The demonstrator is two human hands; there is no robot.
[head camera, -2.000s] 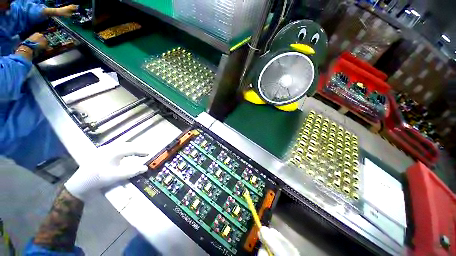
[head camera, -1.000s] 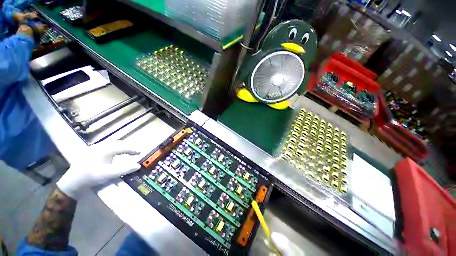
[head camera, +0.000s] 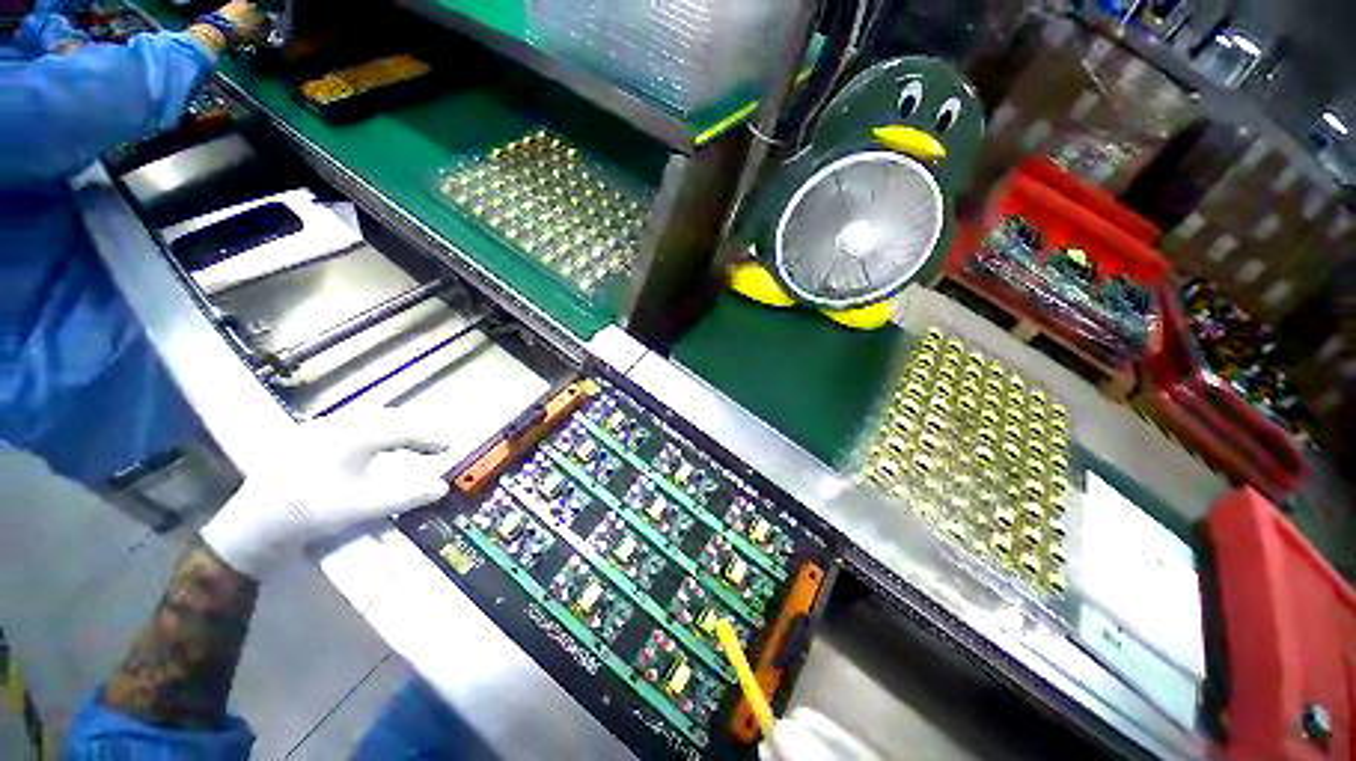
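A black carrier (head camera: 513, 607) with orange end clamps lies across the metal-edged conveyor, holding green PCB strips (head camera: 613, 570) crowded with small parts. My left hand (head camera: 335, 488), in a white glove, rests at the carrier's left end, thumb and fingers apart, fingertips by the left orange clamp. My right hand (head camera: 815, 739), also white-gloved, is cut off by the bottom edge. It holds a slim yellow stick-like tool (head camera: 744, 677), whose tip is over the parts on the right side of the boards. Whether the tip touches a part cannot be told.
A clear tray of yellow-silver parts (head camera: 974, 454) lies right of the penguin-shaped fan (head camera: 860, 208); another tray (head camera: 547, 208) is on the green mat. A white sheet (head camera: 1138, 595) and red bin (head camera: 1286, 639) are far right. A blue-sleeved person (head camera: 89, 112) works at left.
The yellow tool moved off the boards toward the right clamp, then back over the parts, lower than at first. My left hand stays at the carrier. The person's arm at left has shifted.
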